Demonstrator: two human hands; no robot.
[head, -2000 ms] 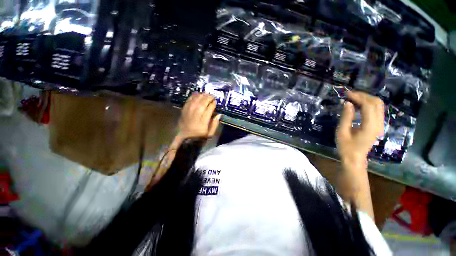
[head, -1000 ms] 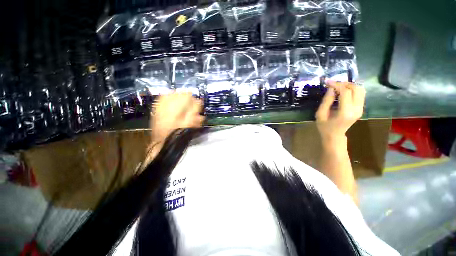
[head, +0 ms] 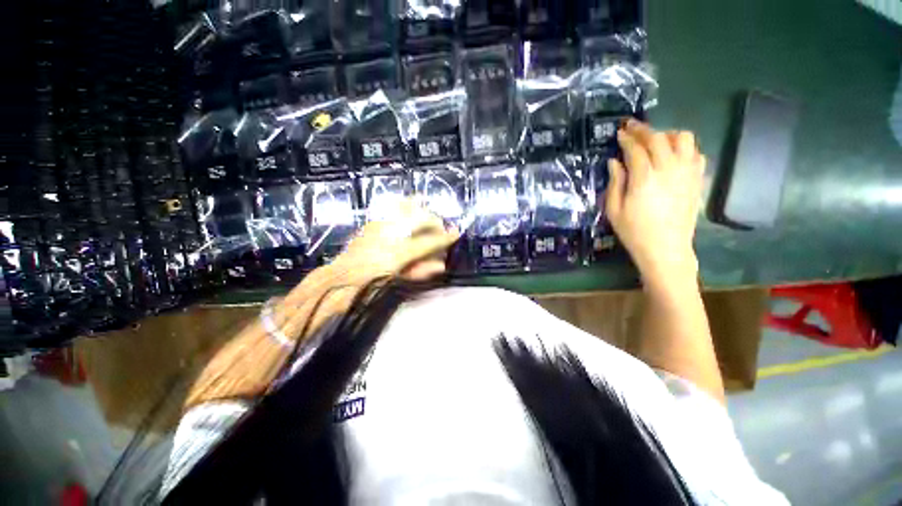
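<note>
A black parts tray (head: 475,81) with rows of film-wrapped phone units (head: 499,203) lies in front of me on the green bench. Glare and crinkled clear film cover the units. My left hand (head: 405,242) lies over the front row near the tray's front edge, blurred, its fingers partly bent. My right hand (head: 653,178) is at the tray's right edge, its fingertips on the film at the corner of a unit. Whether either hand grips anything cannot be made out.
Stacked black trays (head: 79,178) stand at the left. A flat dark device with a grey top (head: 760,158) lies on the green bench (head: 841,128) right of the tray. Brown cardboard (head: 732,331) is under the bench. A red stool (head: 826,314) stands on the floor at right.
The view has turned and shifted, so the tray now looks level and lower. My left hand has moved right along the front row. My right hand has moved up the tray's right edge.
</note>
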